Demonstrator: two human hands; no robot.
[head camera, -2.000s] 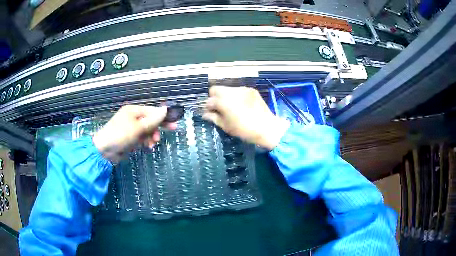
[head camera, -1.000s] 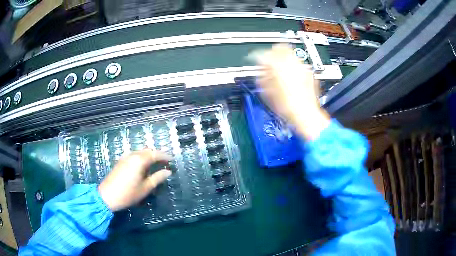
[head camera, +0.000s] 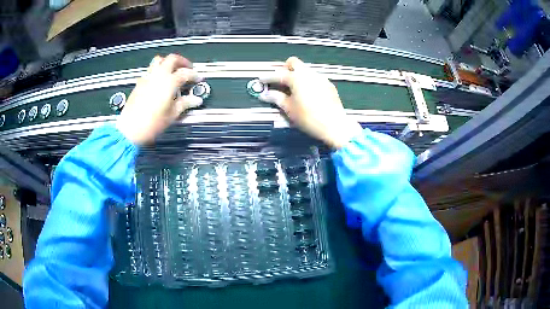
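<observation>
My left hand (head camera: 161, 96) is over the conveyor belt (head camera: 229, 94), its thumb and fingers on a round ringed part (head camera: 201, 90). My right hand (head camera: 310, 102) is over the belt further right, with its thumb and fingertips on another ringed part (head camera: 256, 88). Both parts lie face-up at belt level. The clear blister tray (head camera: 223, 223) lies on the green bench in front of me. Dark parts (head camera: 301, 214) stand in its right-hand rows.
More ringed parts (head camera: 62, 107) sit on the belt at left. A silver bracket (head camera: 417, 99) crosses the rails at right. An orange-brown strip (head camera: 473, 76) is behind it. Cardboard dividers (head camera: 500, 259) stand low at right. A tan board (head camera: 9, 235) holds discs at far left.
My left hand has moved up from the tray to the belt. My right hand has moved left along the belt, away from the bracket. Both now touch ringed parts. The blue bin is no longer visible.
</observation>
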